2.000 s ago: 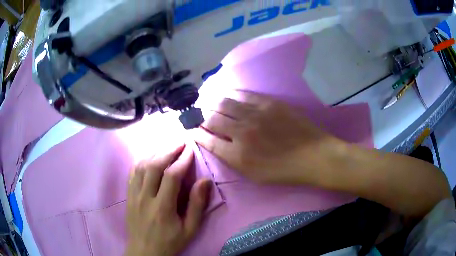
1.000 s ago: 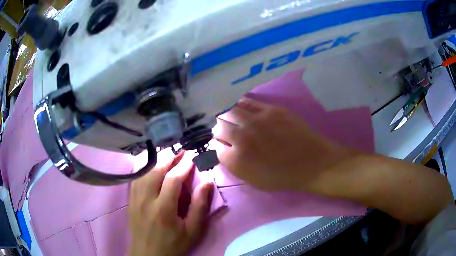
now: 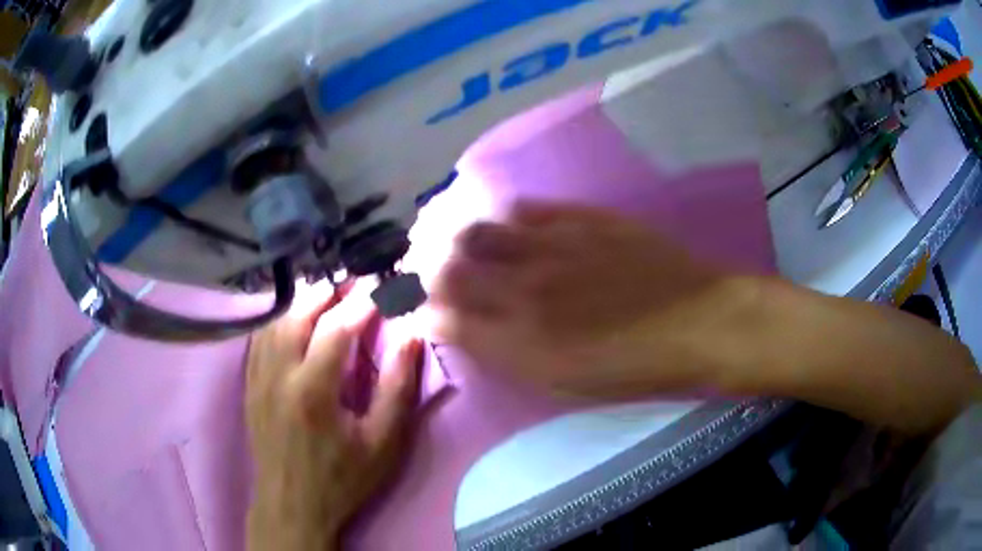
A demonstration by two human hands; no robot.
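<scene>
A large pink panel [image 3: 668, 215] lies on the machine table, under both hands. My left hand [image 3: 328, 420] lies on it left of and below the dark guard, fingers spread and pointing up towards the needle area. My right hand [image 3: 560, 296], blurred, rests on the panel right of the guard, fingers slightly curled. A short folded edge [image 3: 444, 371] shows beside my left thumb. The white machine head [image 3: 431, 151] with "JACK" lettering hangs above; its dark guard [image 3: 398, 294] sits between the hands. Glare and the head hide the needle.
Thread snips [image 3: 858, 192] lie right of the machine beside a small metal part [image 3: 867, 111]. An orange-tipped tool [image 3: 950, 74] is at the right edge. A grey measuring tape [image 3: 646, 465] follows the curved front edge. More pink fabric [image 3: 34, 323] lies at the far left.
The pink panel's right part has moved left and up, baring more white table at the front. My right hand stays on it. The view tilted down, then back up.
</scene>
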